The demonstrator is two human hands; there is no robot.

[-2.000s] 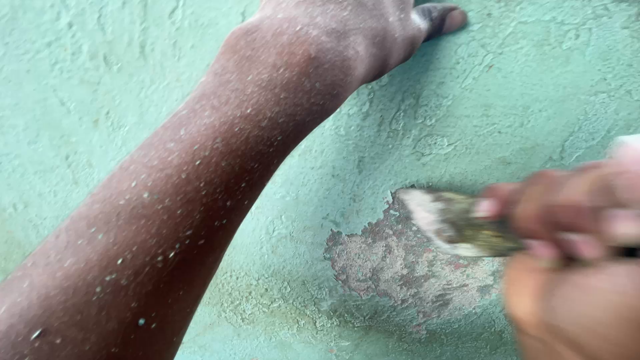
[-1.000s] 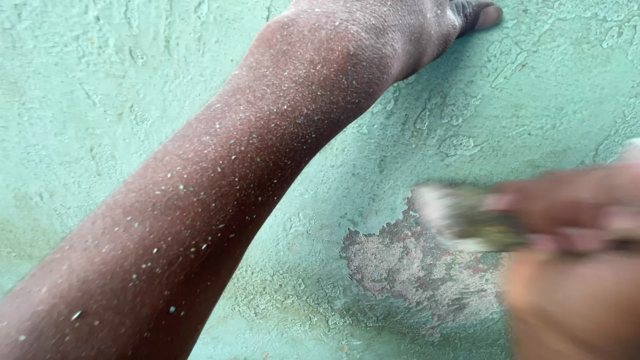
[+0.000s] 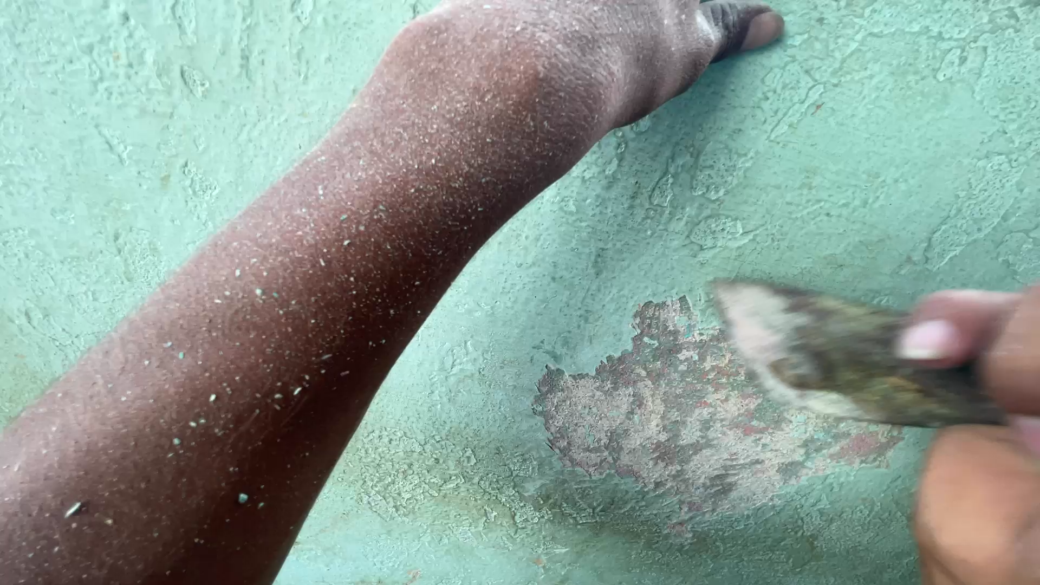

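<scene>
My left hand rests against a green painted wall at the top of the view. Its thumb points right, the other fingers are cut off by the frame edge, and the forearm is dusted with paint flakes. At the right edge my right hand grips a putty knife, a scraper with a worn, paint-crusted metal blade. The blade's tip lies over the upper right of a bare patch of grey and pinkish plaster with ragged paint edges. The handle is hidden in the hand.
Cracked, blistered paint covers the wall at the upper right. Left of the bare patch is a rough, flaking, yellowish area. My left forearm crosses the view from the lower left to the top.
The scraper blade has shifted over the bare patch and is less blurred than one second ago. My left hand stays against the wall.
</scene>
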